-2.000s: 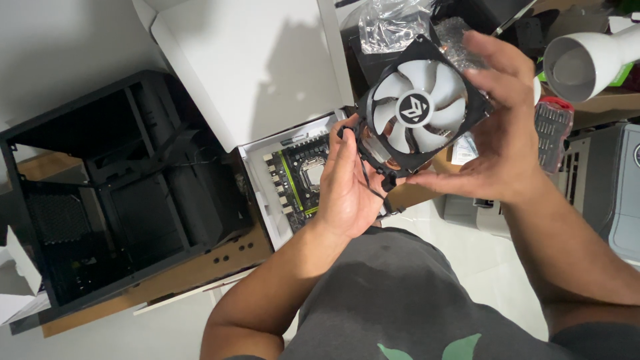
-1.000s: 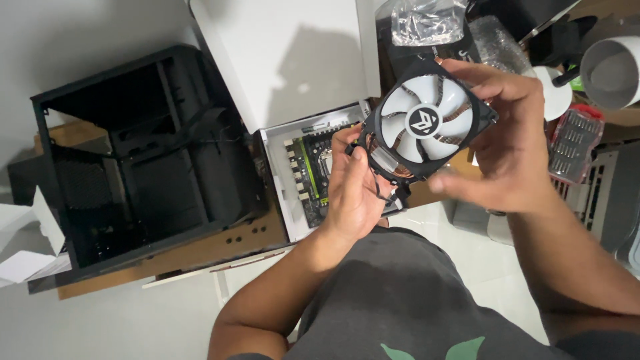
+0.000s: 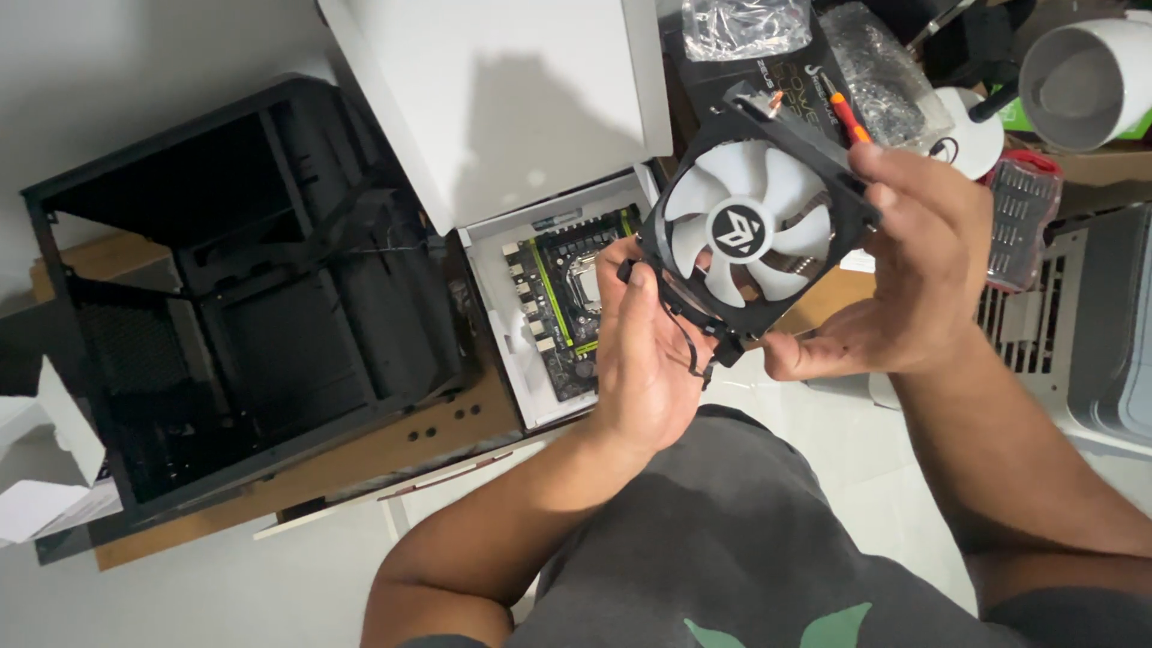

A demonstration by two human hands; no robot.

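Note:
A CPU cooler with a white-bladed fan in a square black frame [image 3: 751, 225] is held up in front of my chest, its fan facing me. My left hand [image 3: 643, 346] grips its lower left side, by a thin black cable. At the cooler's right edge, my right hand [image 3: 927, 261] has its fingers on the upper corner and its thumb beneath the lower edge. Behind and left of the cooler, a motherboard [image 3: 558, 328] with yellow-green stripes lies in an open white box [image 3: 513, 360]; my left hand hides part of it. The metal heatsink is mostly hidden behind the fan.
A black computer case [image 3: 279, 405] lies on the left, over brown cardboard. The white box lid [image 3: 567, 90] stands raised. Beyond my right hand are an orange screwdriver [image 3: 849, 119], a black carton [image 3: 720, 81], plastic wrap [image 3: 747, 27], a red-edged bit set [image 3: 1021, 216] and a white lamp [image 3: 1075, 85].
The cooler stays in both hands, with its fan tilted somewhat differently. The orange screwdriver now shows beside my right fingers. The view has shifted, placing the case farther right than two seconds ago.

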